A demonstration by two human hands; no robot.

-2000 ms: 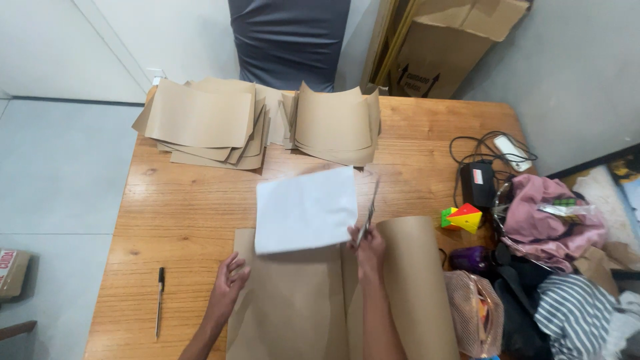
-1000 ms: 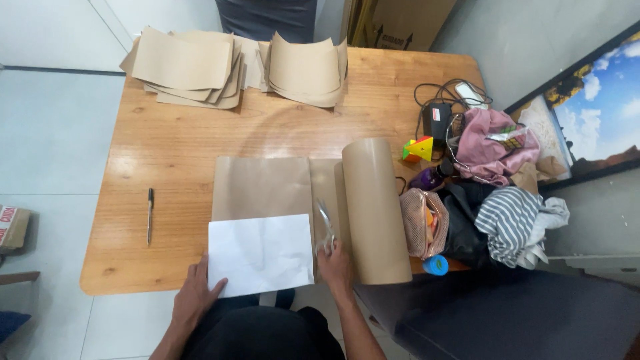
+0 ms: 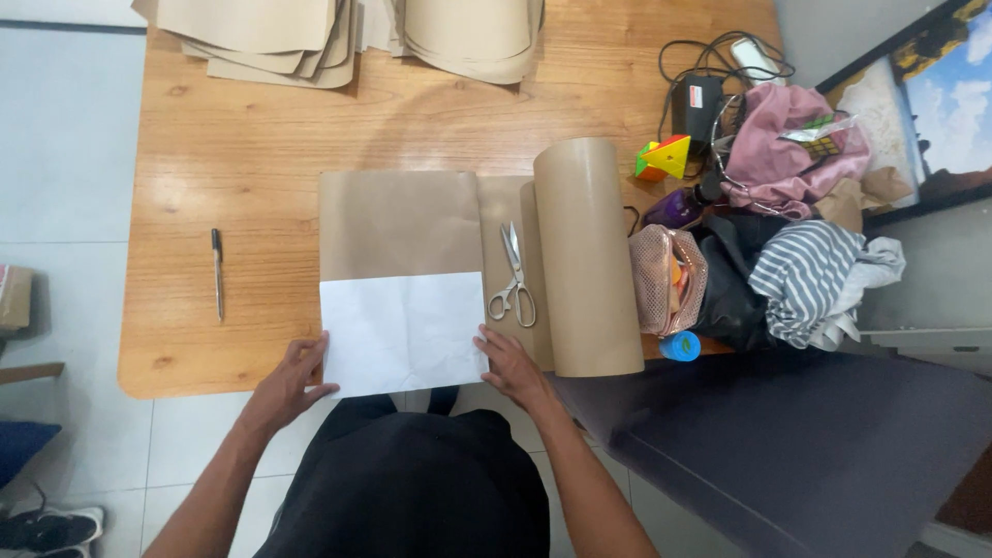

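A white sheet of paper (image 3: 403,329) lies over the near part of a flat piece of brown kraft paper (image 3: 399,221). My left hand (image 3: 291,384) touches the white sheet's lower left edge, and my right hand (image 3: 511,364) touches its right edge, both with fingers spread; whether either pinches the sheet I cannot tell. Metal scissors (image 3: 513,275) lie with blades pointing away on the kraft paper, just above my right hand. To their right stretches the roll of kraft paper (image 3: 589,260).
A pen (image 3: 218,275) lies left on the wooden table (image 3: 256,155). Stacks of cut kraft paper (image 3: 256,27) sit at the far edge. On the right are a twisty puzzle (image 3: 663,157), a black power adapter (image 3: 696,112), a mesh pouch (image 3: 666,279), a blue-capped item (image 3: 680,346) and cloths.
The scissors, in my right hand before, now lie on the kraft paper. My right hand has moved to the white sheet's right edge. The sheet, raised two seconds ago, lies on the kraft paper.
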